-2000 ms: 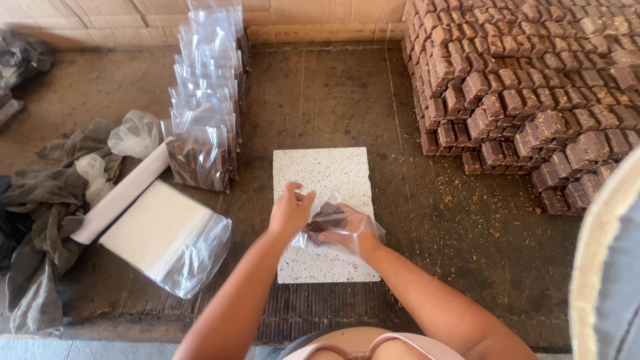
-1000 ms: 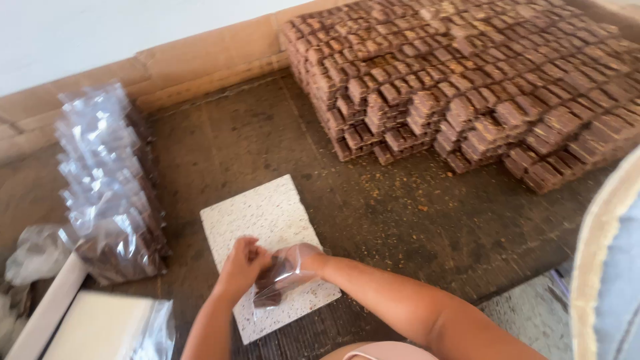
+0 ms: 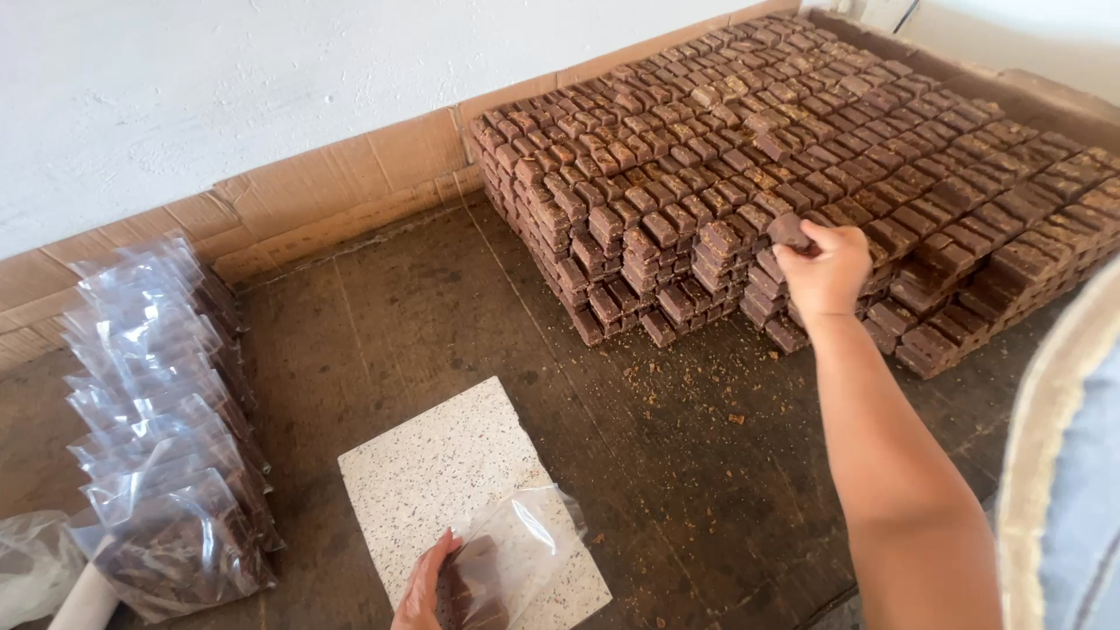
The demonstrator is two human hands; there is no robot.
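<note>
My right hand [image 3: 827, 262] reaches to the front edge of a large stack of brown segmented blocks [image 3: 682, 166], which look like chocolate, and pinches one brown piece [image 3: 790, 233] between thumb and fingers. At the bottom, my left hand [image 3: 424, 582] holds the side of a clear plastic bag [image 3: 525, 534] with brown pieces inside. The bag lies on a speckled white tile [image 3: 429, 464]; its mouth points up and to the right. Part of my left hand is cut off by the frame's lower edge.
Filled clear bags [image 3: 175, 525] stand in a leaning row at the left. Beside them lie a white roll [image 3: 87, 595] and crumpled plastic [image 3: 35, 560]. Crumbs litter the brown tabletop [image 3: 682, 437]. Cardboard [image 3: 350, 179] lines the wall; a pale-edged blue-grey object [image 3: 1067, 455] blocks the right edge.
My right hand has left the bag, moved up and right to the stack, and now grips a piece there. My left hand remains at the bag. The view has turned toward the stack.
</note>
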